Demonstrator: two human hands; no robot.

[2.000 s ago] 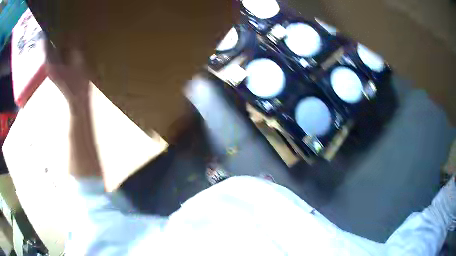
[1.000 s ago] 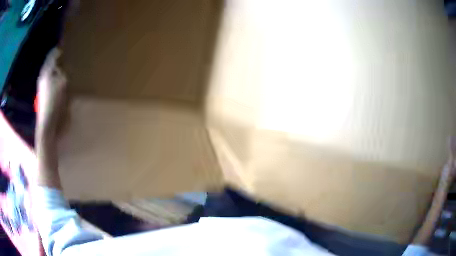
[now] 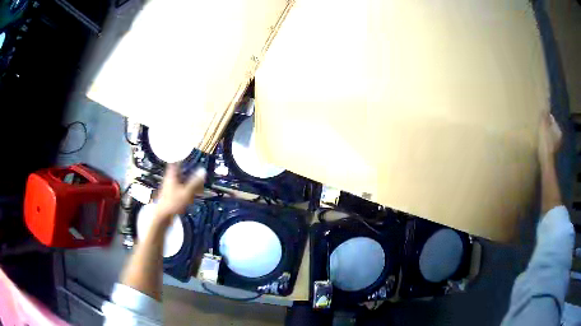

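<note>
A large brown cardboard sheet (image 3: 408,108) spreads over the upper middle and right. A second cardboard panel (image 3: 185,57) lies at upper left, its edge meeting the first. My right hand (image 3: 549,137) grips the large sheet's right edge. My left hand (image 3: 180,190) is over the units just below the left panel's lower corner, slightly blurred, fingers apart, with nothing seen in it. Black square units with round discs (image 3: 250,249) lie in rows under and below the cardboard. The sheet hides part of the back row.
A red plastic stool (image 3: 71,205) stands on the grey floor at left. A pink surface (image 3: 22,299) shows at the lower left corner. More cardboard (image 3: 223,312) lies beneath the front units. A thin black cable loops on the floor above the stool.
The folded cardboard held between both hands has moved up and forward over the units. My left hand has come off its left side and moved inward. My right hand still holds the right edge.
</note>
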